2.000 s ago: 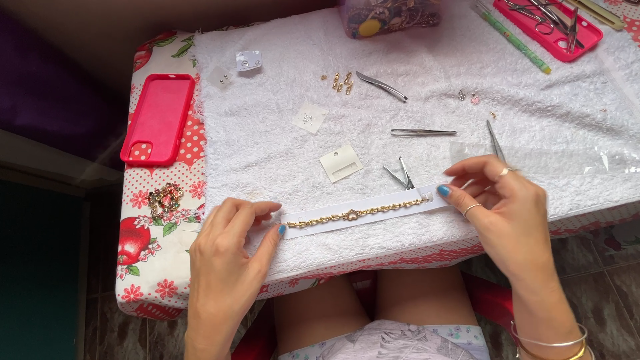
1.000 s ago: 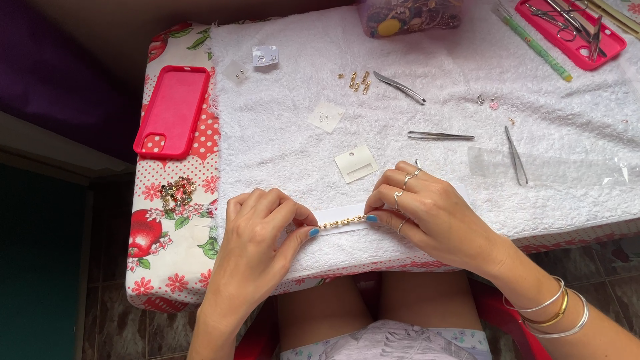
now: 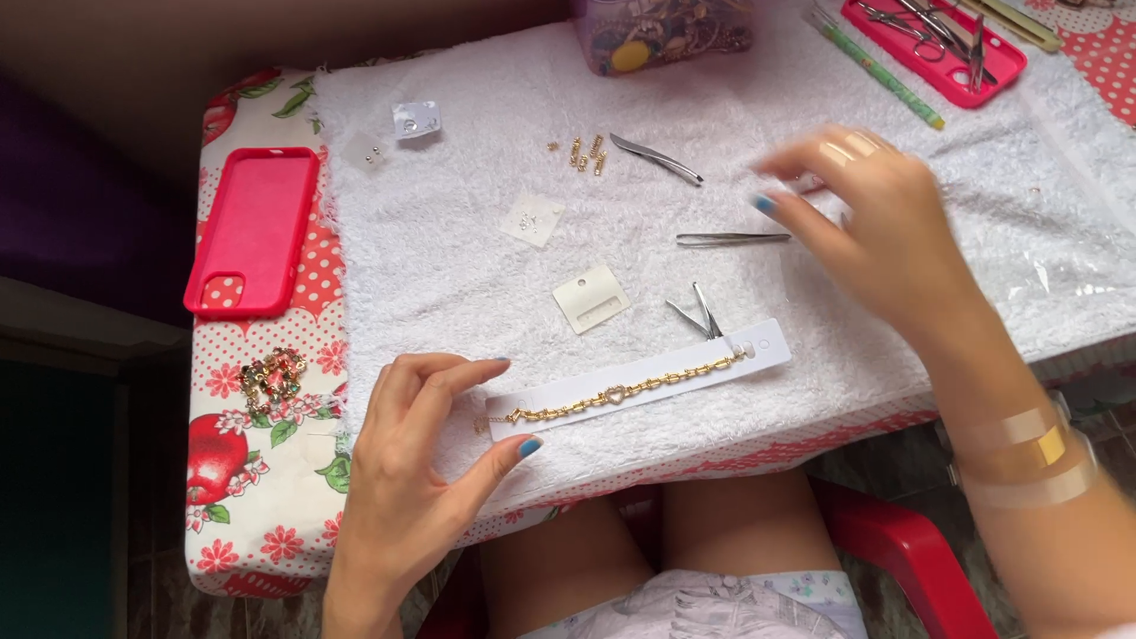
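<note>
A gold-coloured bracelet with a heart piece (image 3: pixel 616 395) lies along a long white card (image 3: pixel 770 341) on the towel. Its thin chain end hangs over the card's left end. My left hand (image 3: pixel 426 461) is beside that end, thumb and fingers apart, holding nothing. My right hand (image 3: pixel 865 213), blurred, is raised over the towel at the right, thumb and fingers apart, with nothing visible between them. Near it are metal tweezers (image 3: pixel 733 239). A small metal tool with two spread arms (image 3: pixel 708 319) touches or lies partly behind the card's upper edge. A small white card (image 3: pixel 591 299) lies above the bracelet.
Metal nippers (image 3: pixel 657 160) lie beside gold-coloured links (image 3: pixel 587 155). A bead container (image 3: pixel 666 40) stands at the back. A pink phone case (image 3: pixel 302 169) is at left, beaded jewellery (image 3: pixel 271 377) below it. Another pink case (image 3: pixel 1001 84) holds scissors. A green pencil-like stick (image 3: pixel 879 75) lies alongside.
My right hand has let go of the bracelet and moved up and to the right. My left hand has opened away from the bracelet, which now lies free on its card.
</note>
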